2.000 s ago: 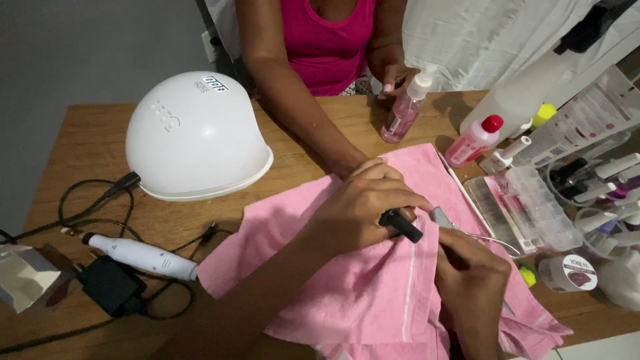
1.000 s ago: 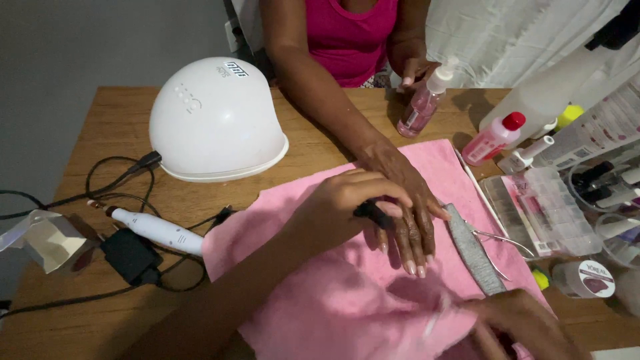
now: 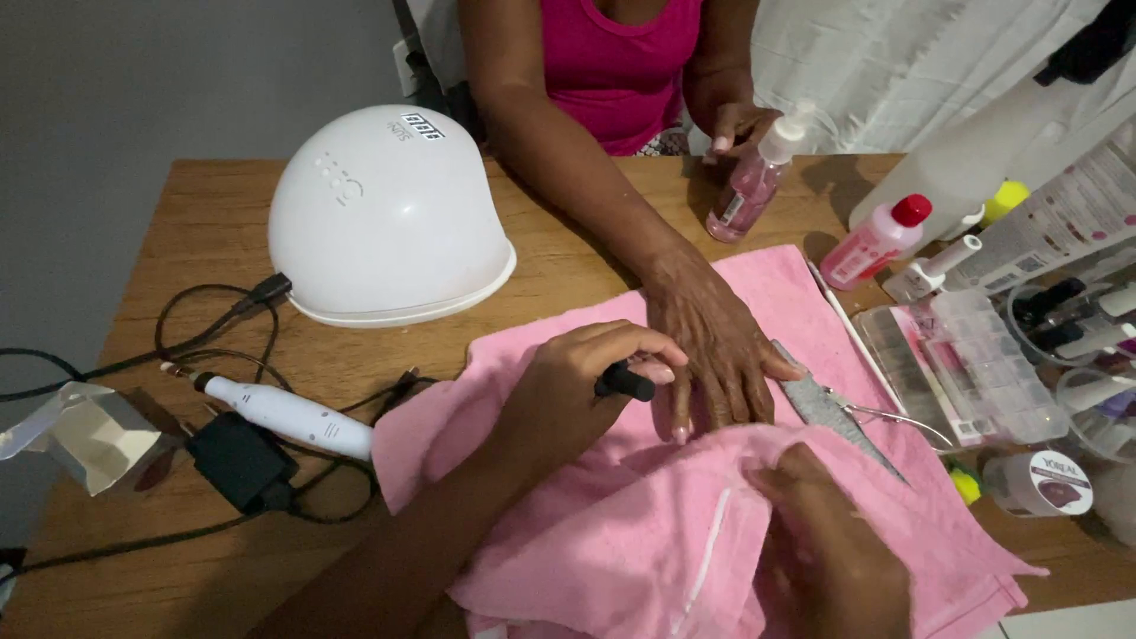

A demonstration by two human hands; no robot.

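Observation:
My left hand is curled around a small item with a black cylindrical cap, held just left of the other person's hand. That hand lies palm down on a pink towel, its fingertips partly under a raised fold. My right hand, somewhat blurred, grips that fold below the person's fingers. A grey nail file rests on the towel beside the person's thumb, with metal cuticle nippers touching it or very near.
A white nail lamp, an electric nail drill and a black adapter with cables stand left. At right are a pink pump bottle, a red-capped bottle, a clear compartment box, a jar and several polish bottles.
Two seconds ago my left hand lay over the person's hand; now it is to the left of it. The towel fold, lower a second ago, has come up over the person's fingertips with my right hand.

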